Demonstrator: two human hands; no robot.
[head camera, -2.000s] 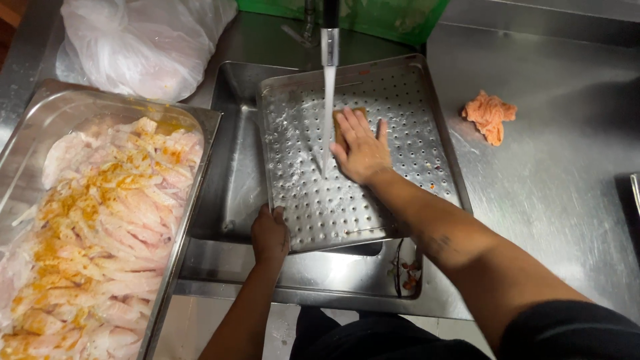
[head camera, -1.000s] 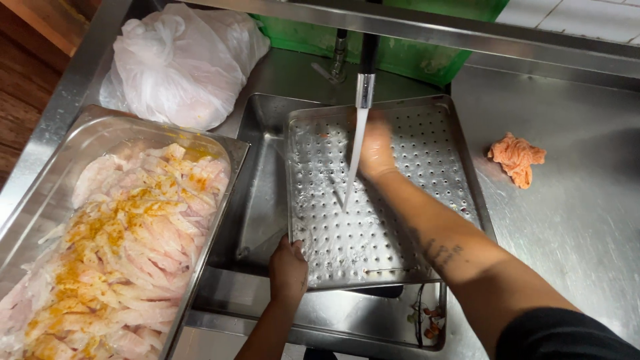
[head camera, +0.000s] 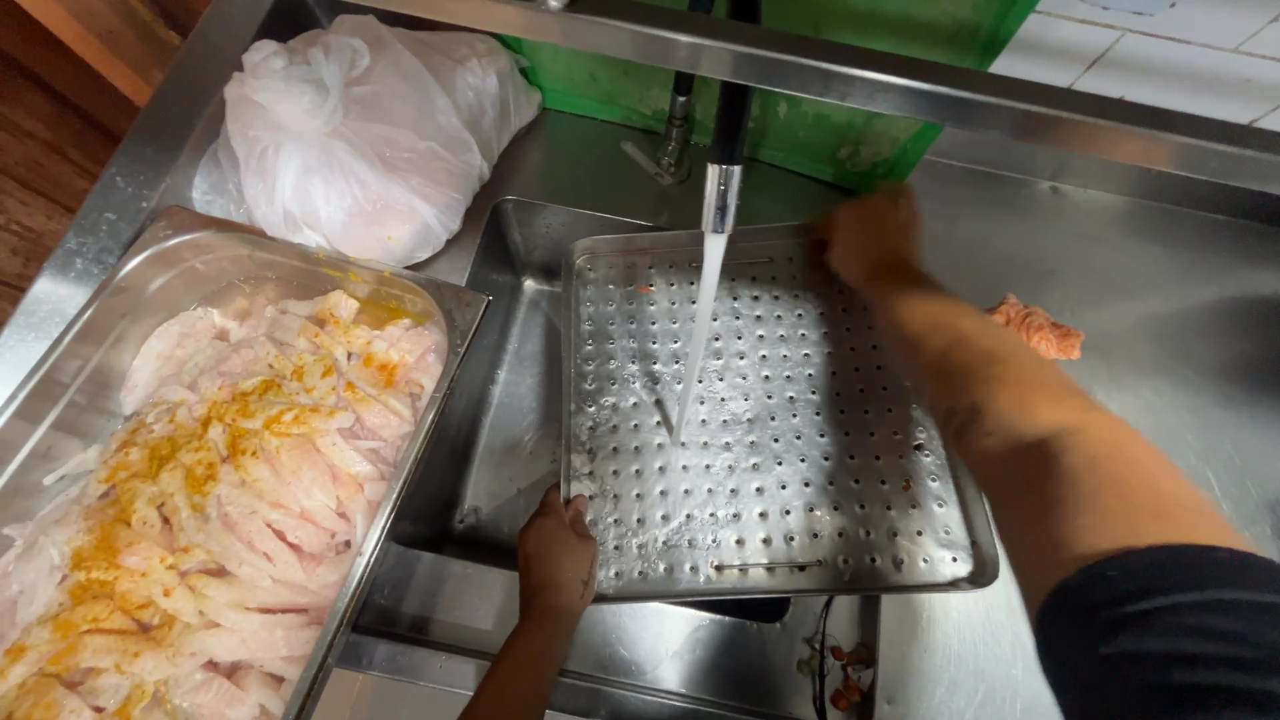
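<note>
A perforated stainless steel tray (head camera: 760, 420) lies tilted over the sink (head camera: 515, 400), and water from the faucet (head camera: 722, 195) runs onto it. My left hand (head camera: 558, 555) grips the tray's lower left edge, thumb on the rim. At the tray's upper right corner is my right hand (head camera: 870, 235), blurred; whether it holds anything is not visible. Small orange scraps stick to the tray. To the left stands a deep steel pan (head camera: 455, 330) of sliced raw pale meat (head camera: 270, 480) with orange-yellow seasoning on it.
Behind the pan sits a knotted white plastic bag (head camera: 360, 140). A crumpled orange cloth (head camera: 1040, 328) lies on the steel counter (head camera: 1180, 290) at right. A steel rail (head camera: 900, 85) crosses above the faucet, before a green panel (head camera: 600, 75). Reddish scraps (head camera: 848, 675) lie below the tray.
My right hand has moved from the middle of the tray to its upper right corner. My left hand keeps hold of the lower left edge. The view has shifted.
</note>
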